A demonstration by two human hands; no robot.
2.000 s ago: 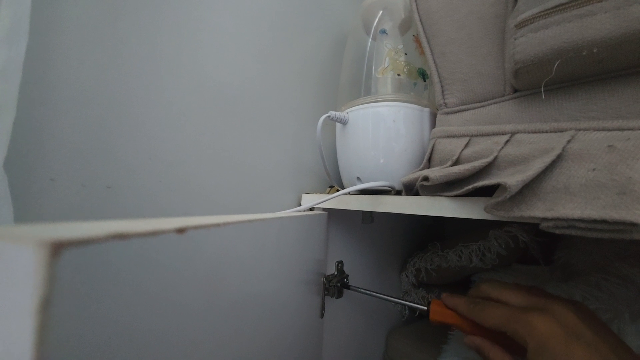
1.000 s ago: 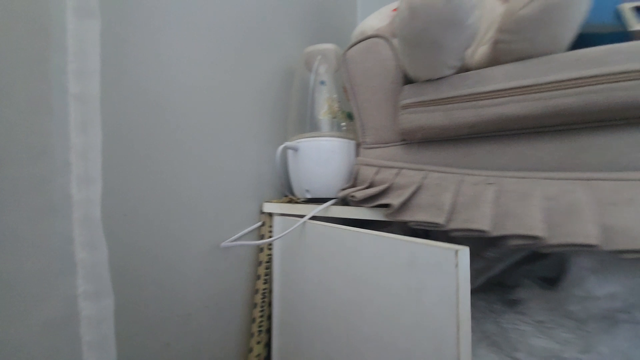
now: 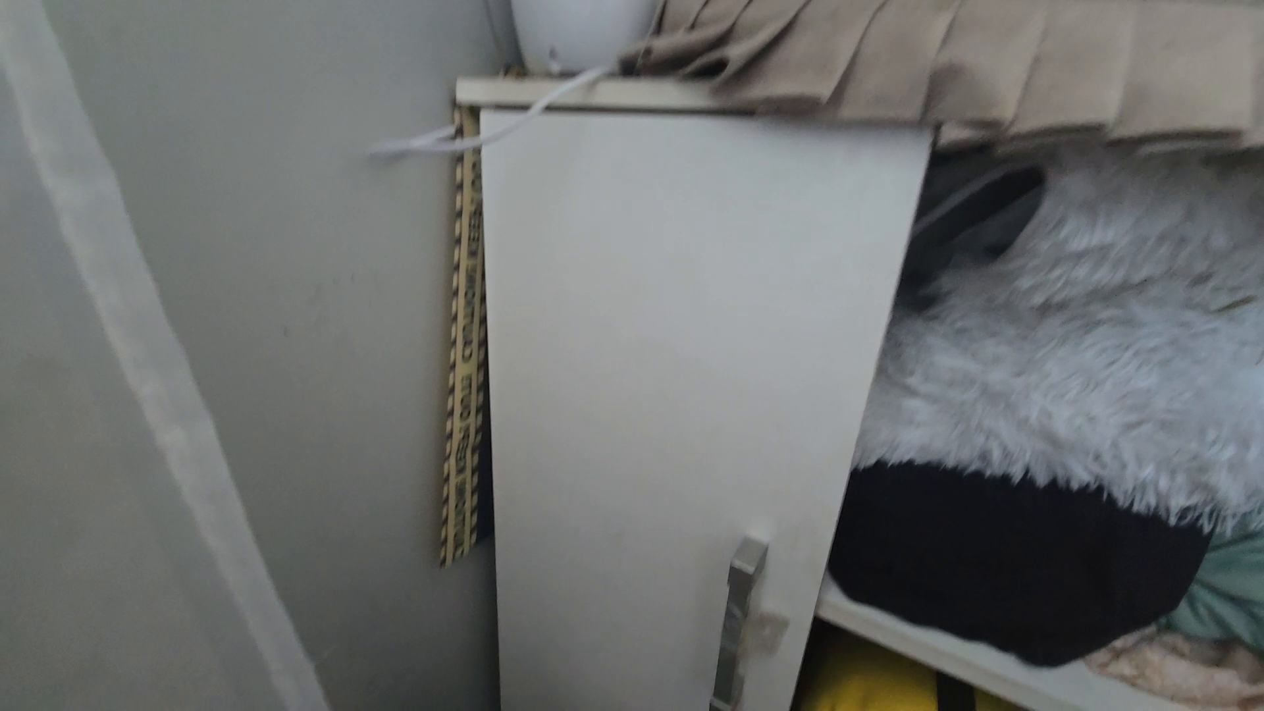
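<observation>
Neither my left hand nor my right hand shows in the head view now. A white cabinet door (image 3: pixel 681 326) with a grey metal handle (image 3: pixel 733 622) hangs nearly closed under the cabinet's white top board (image 3: pixel 592 94). The hinge is hidden behind the door, and no screwdriver can be seen. A white cable (image 3: pixel 425 146) loops over the top board's edge beside the white base (image 3: pixel 583 35) of an appliance.
Yellow-and-black printed tape (image 3: pixel 462 375) runs down the cabinet's left side by the grey wall (image 3: pixel 296 326). Right of the door are white shaggy fabric (image 3: pixel 1076 336), black cloth (image 3: pixel 1017 553) and a shelf edge (image 3: pixel 908 647). Pleated beige upholstery fabric (image 3: pixel 1047 64) hangs above.
The door stood wide open two seconds ago and is now nearly closed. The hand with the orange-handled screwdriver at the hinge is out of view. The view has moved down since one second ago.
</observation>
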